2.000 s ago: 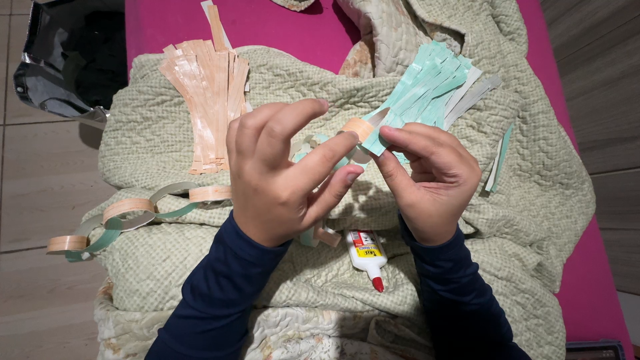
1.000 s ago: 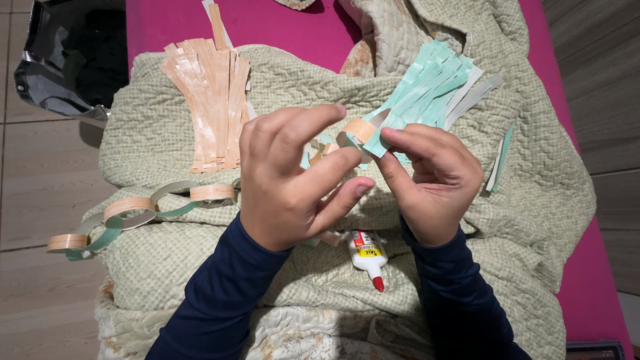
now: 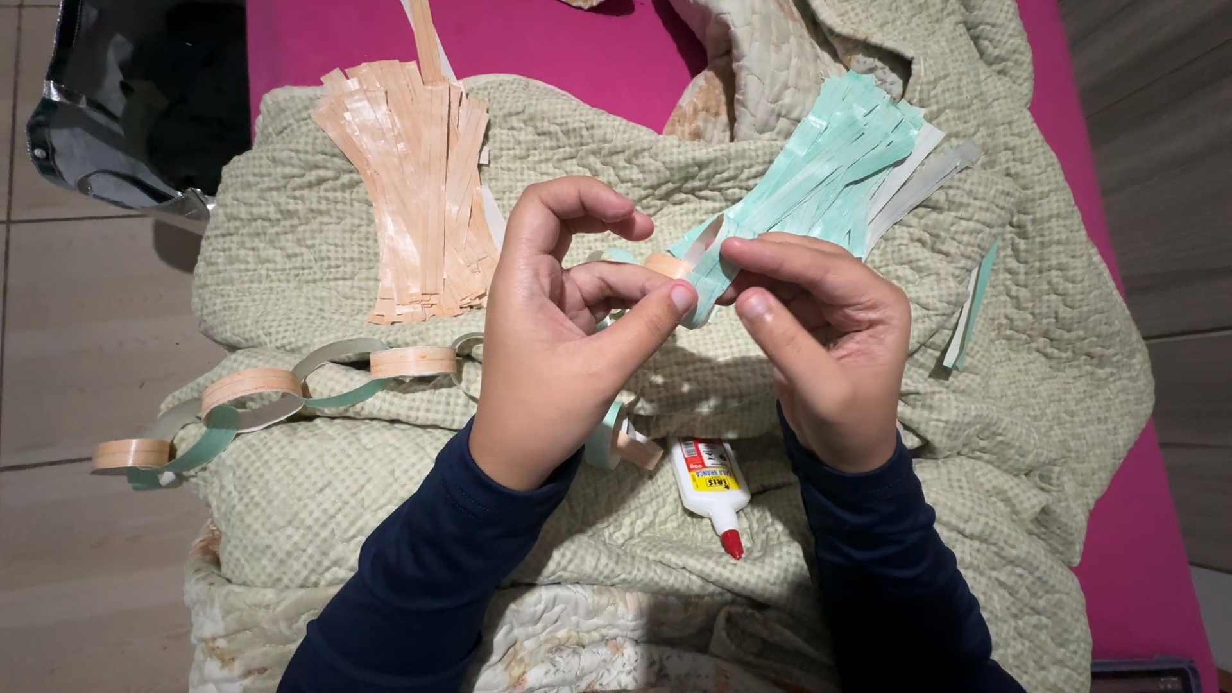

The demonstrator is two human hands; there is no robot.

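Between my hands is a teal paper strip [image 3: 710, 279], curved into a loop next to a peach paper loop [image 3: 666, 265]. My left hand [image 3: 577, 318] pinches the teal loop's left side between thumb and forefinger. The fingers of my right hand [image 3: 833, 337] touch its upper right edge; the thumb stands a little apart. A paper chain [image 3: 252, 390] of peach and teal links lies at the left, running behind my left wrist. A white glue bottle [image 3: 710, 486] with a red tip lies below my hands. Peach strips [image 3: 414, 192] are piled at upper left, teal strips [image 3: 837, 164] at upper right.
A rumpled green checked quilt [image 3: 1011, 462] lies under everything, over a magenta surface [image 3: 539, 43]. A loose teal and white strip [image 3: 970, 306] lies at the right. An open dark bag with a silvery edge [image 3: 125, 115] is at upper left, above the tiled floor [image 3: 87, 337].
My left thumb and forefinger have moved right onto the teal loop; earlier the thumb was apart from it. The right hand has stayed near the same place, its thumb now off the paper.
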